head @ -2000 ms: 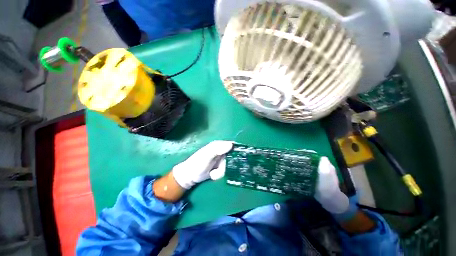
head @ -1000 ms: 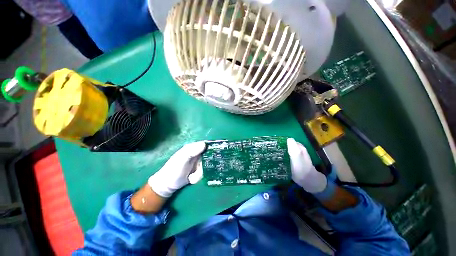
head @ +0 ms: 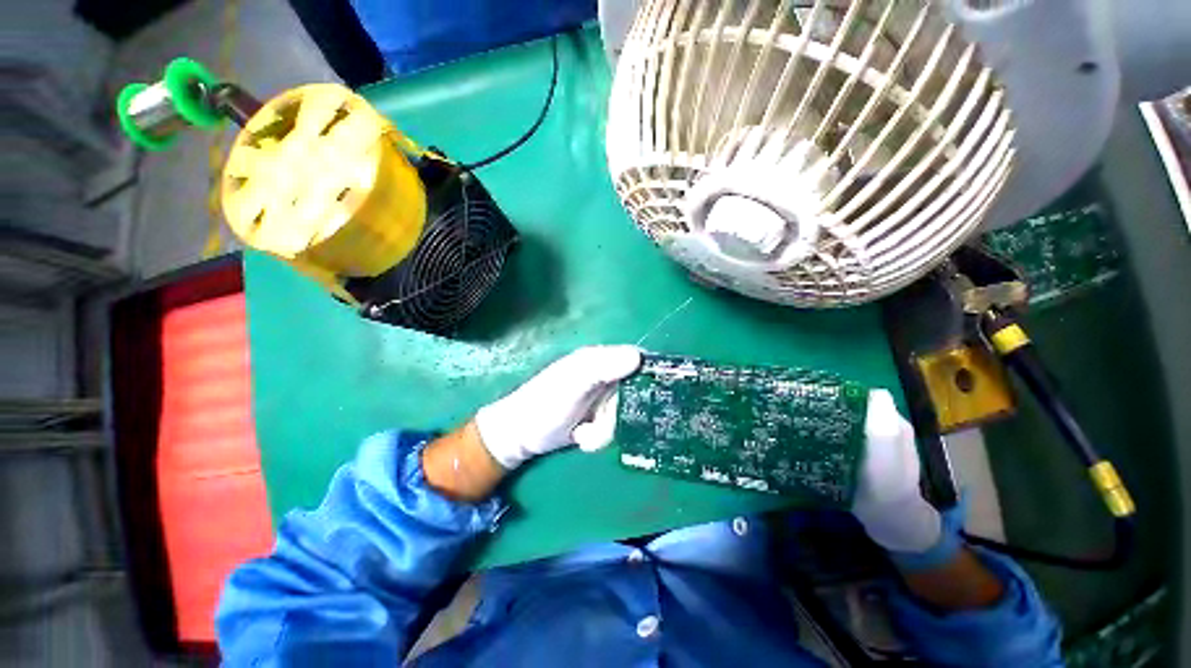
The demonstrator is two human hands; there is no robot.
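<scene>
A green circuit board (head: 742, 428) with white markings is held roughly flat above the green mat (head: 353, 457), its right end a little lower in the picture. My left hand (head: 564, 405), in a white glove, grips the board's left end. My right hand (head: 895, 483), in a white glove with a light blue band at the cuff, grips its right end. A thin pale line, perhaps solder wire (head: 666, 321), sticks out above my left fingertips. The fingers under the board are hidden.
An off-white bench fan (head: 745, 225) stands beyond the board. A yellow slotted drum (head: 314, 183) on a black fan (head: 451, 268) and a green-flanged solder spool (head: 163, 105) are at left. A soldering iron (head: 1055, 405) and its stand (head: 964, 385) are at right. A red bin (head: 209, 457) is far left.
The view swung left, then back right. Both hands still hold the board by its ends. The thin pale line above my left fingers shows more clearly now.
</scene>
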